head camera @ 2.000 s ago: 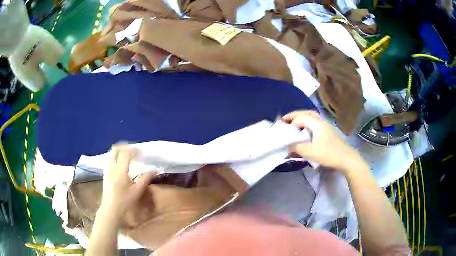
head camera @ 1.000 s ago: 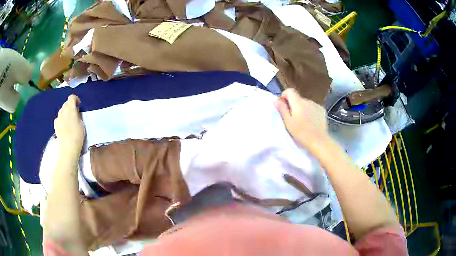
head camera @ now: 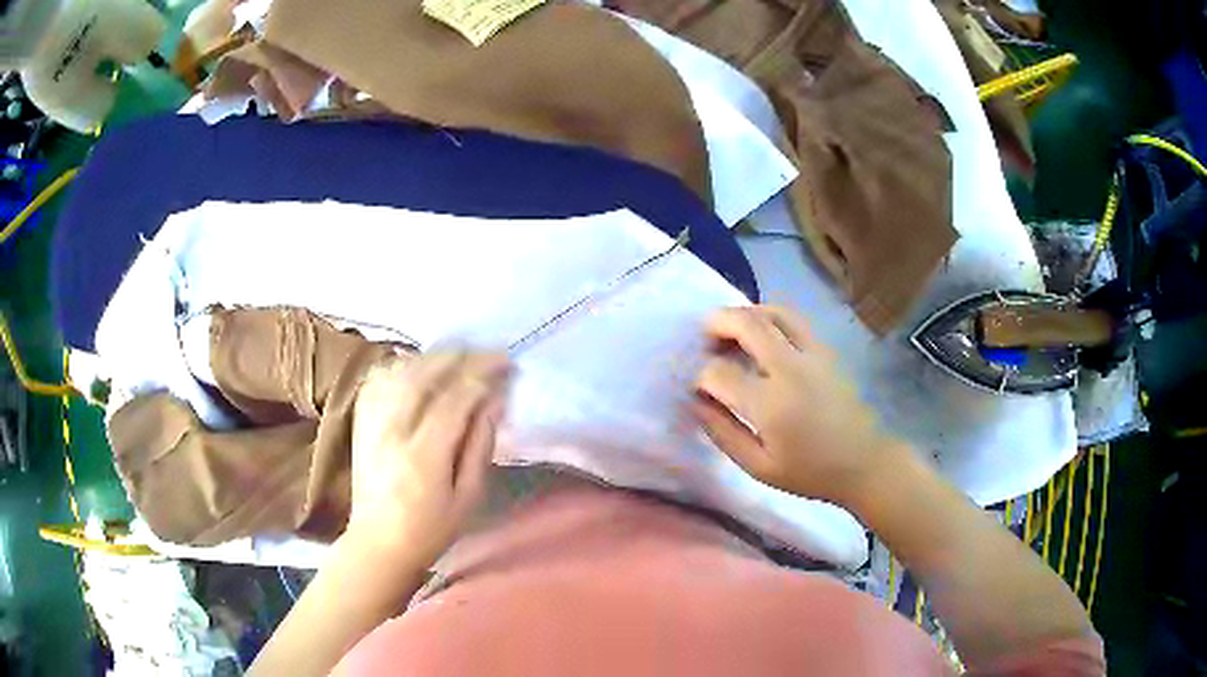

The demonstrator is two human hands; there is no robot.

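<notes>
A jacket body panel [head camera: 397,251] lies over the navy padded board [head camera: 397,165] with its white interfacing side up. Its brown cloth bunches at the lower left. A seam line runs diagonally across the white toward the upper right. My left hand [head camera: 430,443] rests on the panel where brown meets white, blurred, its fingertips near the lower end of the seam. My right hand [head camera: 781,403] is on the white part to the right, fingers bent; whether it pinches the cloth cannot be told.
A steam iron [head camera: 1013,341] rests at the right, its tip pointing left. Brown pieces [head camera: 530,86] with a tan ticket [head camera: 479,13] lie behind the board. Yellow rails [head camera: 1079,529] stand below right. A white dress form [head camera: 82,53] is at the upper left.
The panel has been laid flatter over the board, and its diagonal seam now shows. My left hand has moved right and down from the board's left end. My right hand has moved down the panel.
</notes>
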